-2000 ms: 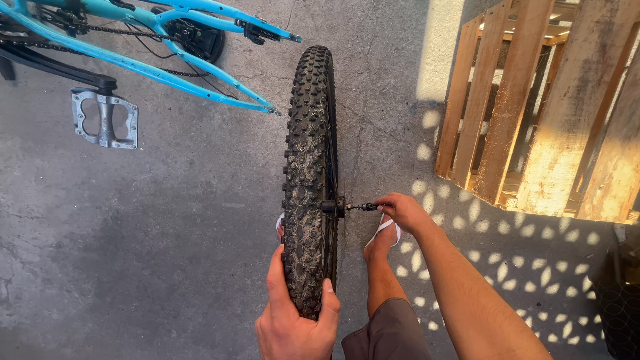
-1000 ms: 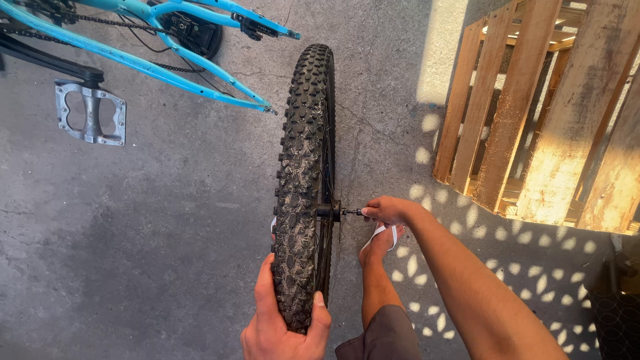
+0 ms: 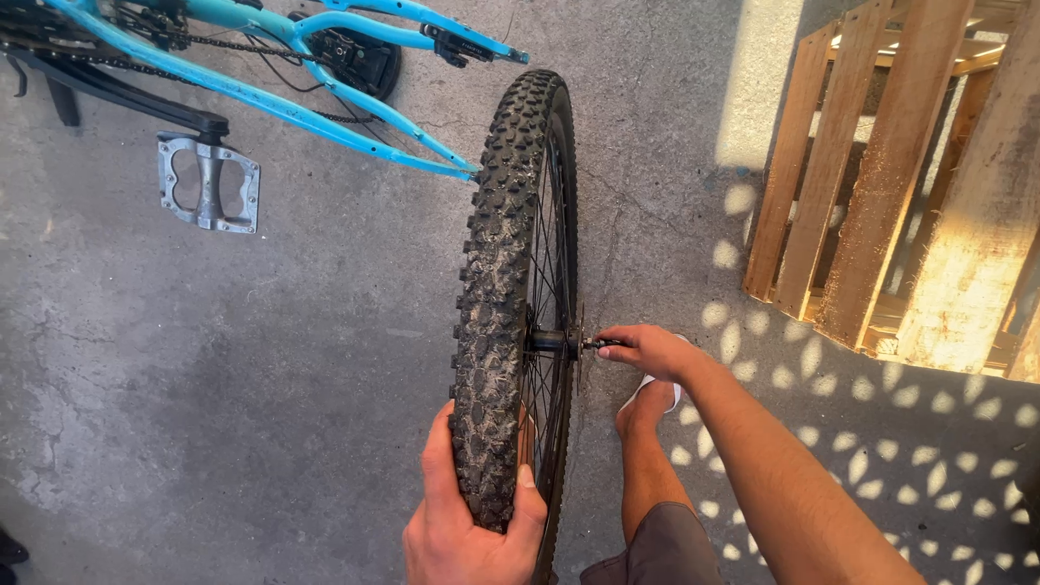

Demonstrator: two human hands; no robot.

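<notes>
A bicycle wheel with a muddy, knobby tyre stands upright in the middle of the head view. My left hand grips the tyre near its lower end, fingers on one side and thumb on the other. At the wheel's right side, my right hand pinches the black lever of a quick-release skewer at the hub. The lever is partly hidden by the fingers. Up and to the left lies a light-blue bicycle frame, its rear dropout end close beside the tyre.
A silver platform pedal on a black crank arm sticks out below the frame. A slatted wooden crate stands on the concrete floor at the right. My foot in a white sandal is beneath the right hand.
The skewer showed a longer stretch outside the hub two seconds ago; my right hand is now closer to the hub. The wheel has tilted, showing more of its spokes.
</notes>
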